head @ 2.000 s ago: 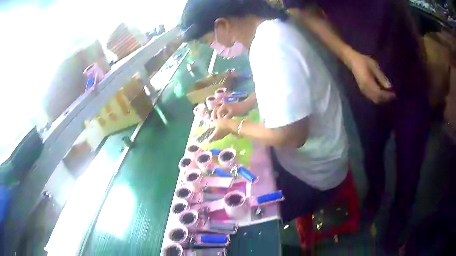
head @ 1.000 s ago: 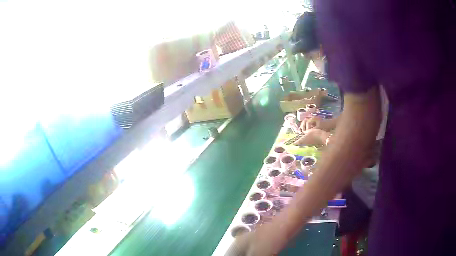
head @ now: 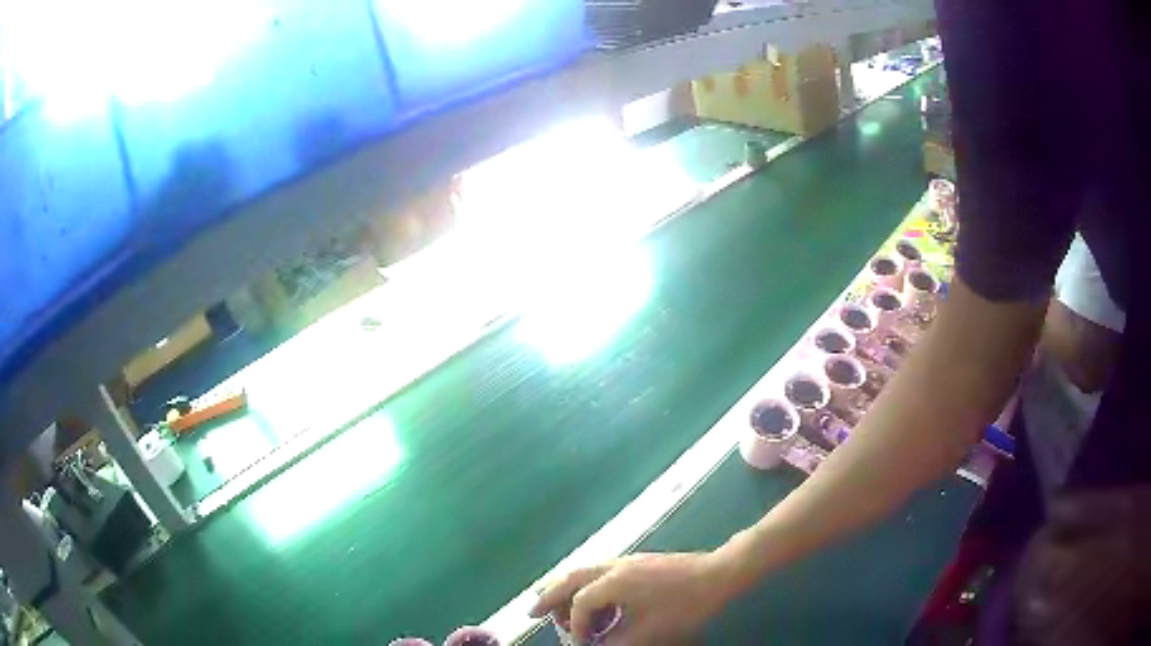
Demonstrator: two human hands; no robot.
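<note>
Neither of my hands is in view. Pink fan units [head: 767,438] lie in rows on the bench at the right, round dark openings up. Two more round heads [head: 472,637] are cut off by the bottom edge. Another person's bare arm and hand [head: 656,593] reach in from the right. The fingers are at a round-headed unit [head: 603,621] at the bottom edge; the grip is partly hidden.
The green conveyor belt [head: 505,416] runs diagonally past a pale rail. A blue bin [head: 253,152] on a shelf fills the upper left. A carton [head: 770,95] stands behind. The standing person's dark clothing [head: 1073,126] blocks the right side.
The view has swung left and down, bringing in the blue bin. The standing person has come closer, and their arm now reaches to the bottom centre. The seated worker is mostly hidden.
</note>
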